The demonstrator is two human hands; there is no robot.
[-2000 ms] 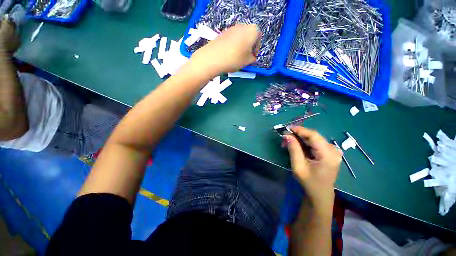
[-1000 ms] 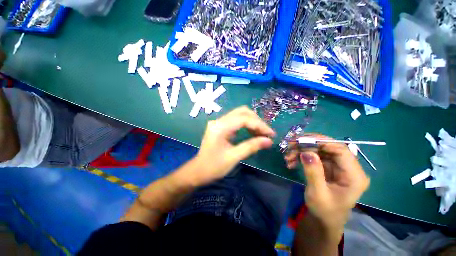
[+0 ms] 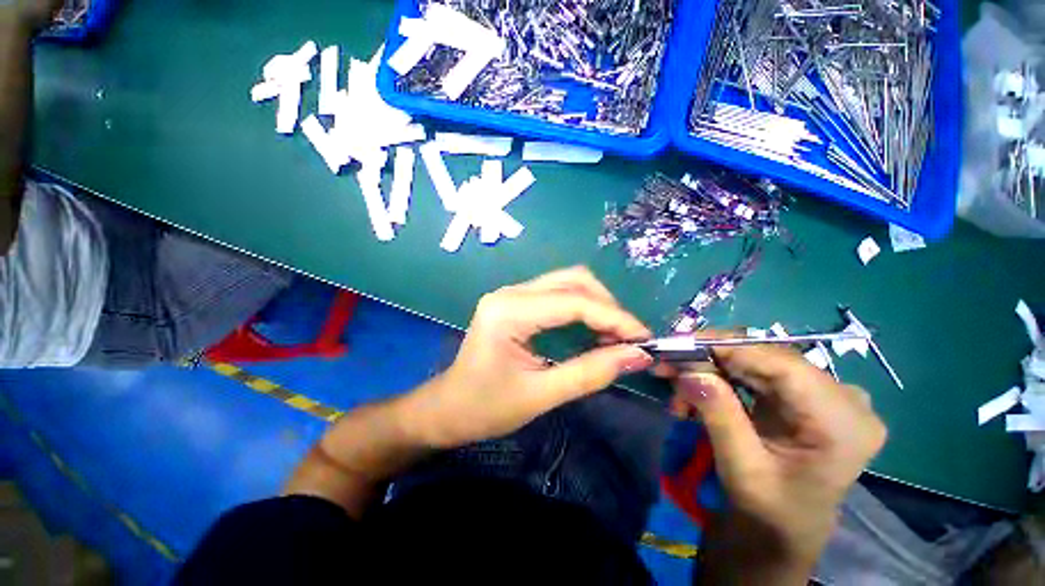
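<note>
A thin silver rod (image 3: 770, 340) lies level between my hands near the table's front edge, with a small whitish part near its left end. My left hand (image 3: 548, 346) pinches the rod's left end between thumb and forefinger. My right hand (image 3: 770, 414) holds the rod from below with thumb and fingers; a dark tool (image 3: 691, 355) shows at its fingertips, partly hidden. A tangled heap of small reddish-purple leaded parts (image 3: 688, 215) lies just beyond my hands. Joined pieces with white tabs (image 3: 854, 335) lie behind the rod's right end.
Two blue trays (image 3: 676, 143) at the far edge hold short metal pieces and rods. White strips (image 3: 367, 132) lie left of centre, some in the left tray. A clear plastic box (image 3: 991, 126) and a white tabbed pile (image 3: 1028, 383) are at right. A person's arm shows far left.
My left hand has come right from the left tray, past an open position, and closed on the rod's left end. The rod now lies level in my right hand. The view has shifted slightly.
</note>
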